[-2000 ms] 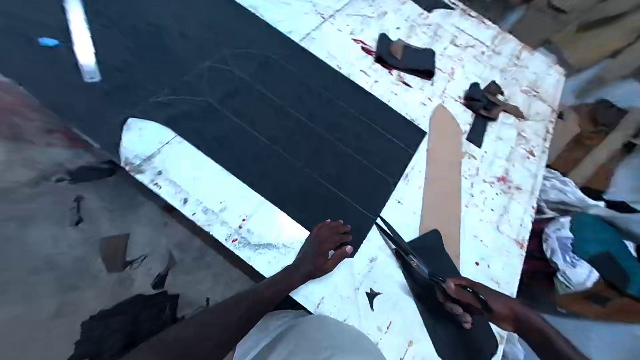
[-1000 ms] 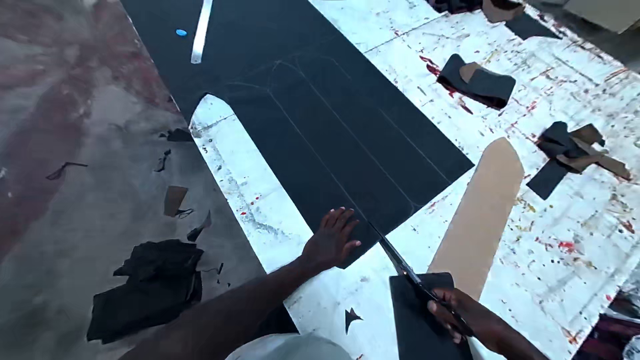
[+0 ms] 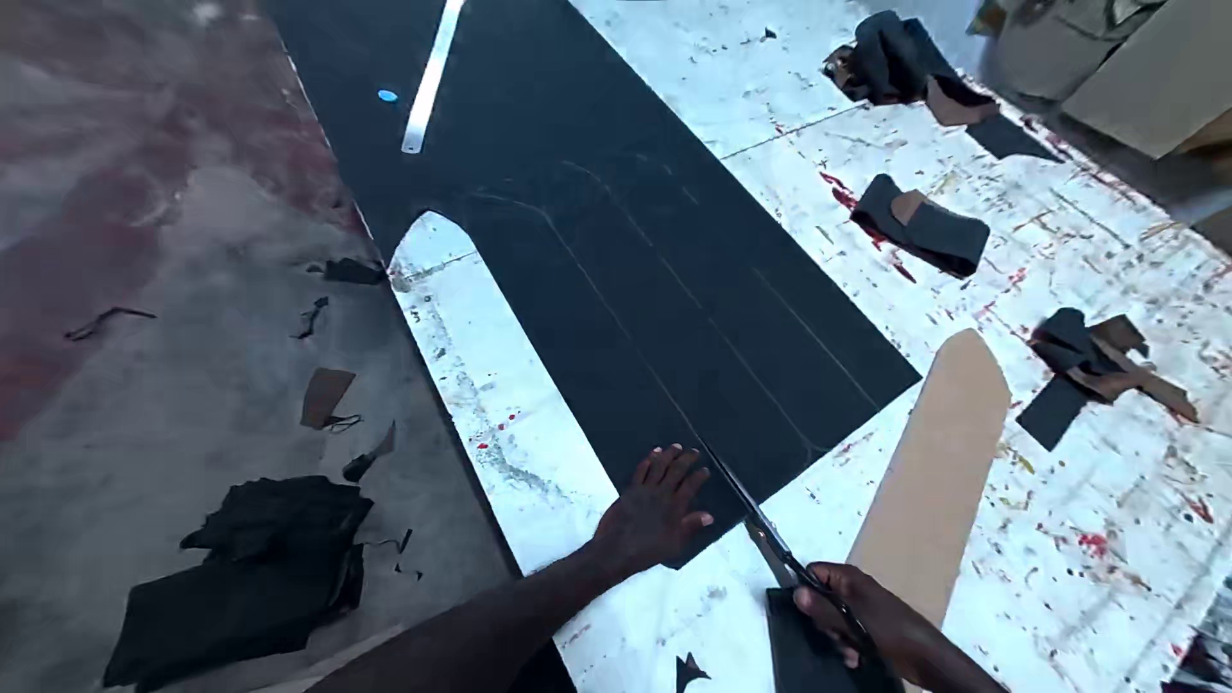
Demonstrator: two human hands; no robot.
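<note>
Black sheet material (image 3: 616,289), perhaps leather, lies flat and bears several pale drawn lines. My left hand (image 3: 657,505) rests palm down on its near end, fingers spread, just left of a drawn line. In my right hand (image 3: 835,611) are the handles of long scissors (image 3: 760,525). One blade lies over the sheet along that line and the other shows below its near edge. Under my right hand is a separate black piece (image 3: 799,645). A tan strip with a pointed end (image 3: 938,481) lies to the right, partly behind my right hand and forearm.
A metal ruler (image 3: 431,82) and a small blue object (image 3: 387,95) lie on the sheet's far part. Folded dark pieces (image 3: 919,226) and scraps (image 3: 1097,366) sit on the stained white tabletop (image 3: 1107,520). Dark material (image 3: 241,577) and offcuts (image 3: 327,397) lie on the floor at left.
The scissors have moved from the near edge of the sheet further in along the drawn line. My left hand is still on the sheet. The view has turned.
</note>
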